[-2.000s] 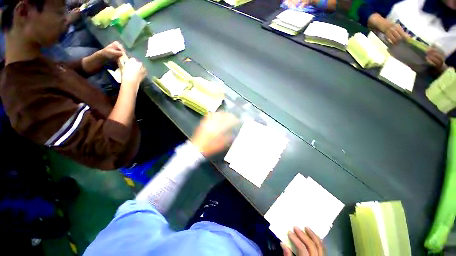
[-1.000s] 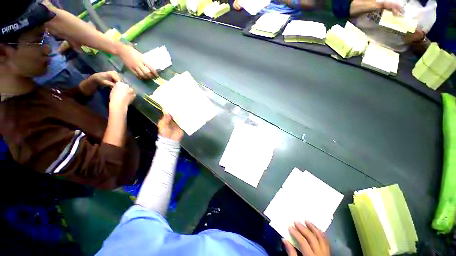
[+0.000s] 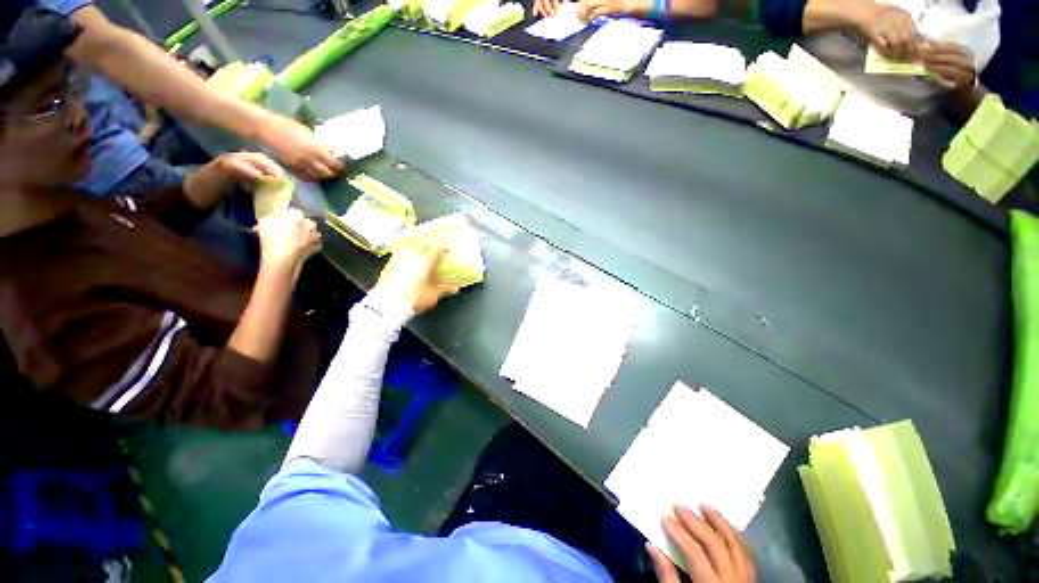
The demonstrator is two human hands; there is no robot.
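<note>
My left hand [image 3: 412, 279], in a white sleeve cover, is stretched out to the left and closed around a yellow-green and white bundle [image 3: 459, 251] at the bench's near edge. My right hand [image 3: 704, 547] lies with spread fingers on the near edge of a white sheet stack [image 3: 697, 461]; its lower part is cut off by the frame's bottom edge. Another white sheet stack [image 3: 570, 351] lies between my hands, touched by neither. A thick fanned worked stack [image 3: 877, 501] stands at the right.
A small yellow-green bundle [image 3: 370, 214] lies beyond my left hand. A neighbour in brown [image 3: 171, 308] sits at left, and another person's arm [image 3: 217, 108] reaches over the bench. A long green roll [image 3: 1017, 387] lies far right. More stacks [image 3: 695, 68] and workers' hands are across the belt.
My left hand was under a broad white stack a second ago; it is now on top of a yellow-green bundle at nearly the same place. My right hand has stayed on its stack.
</note>
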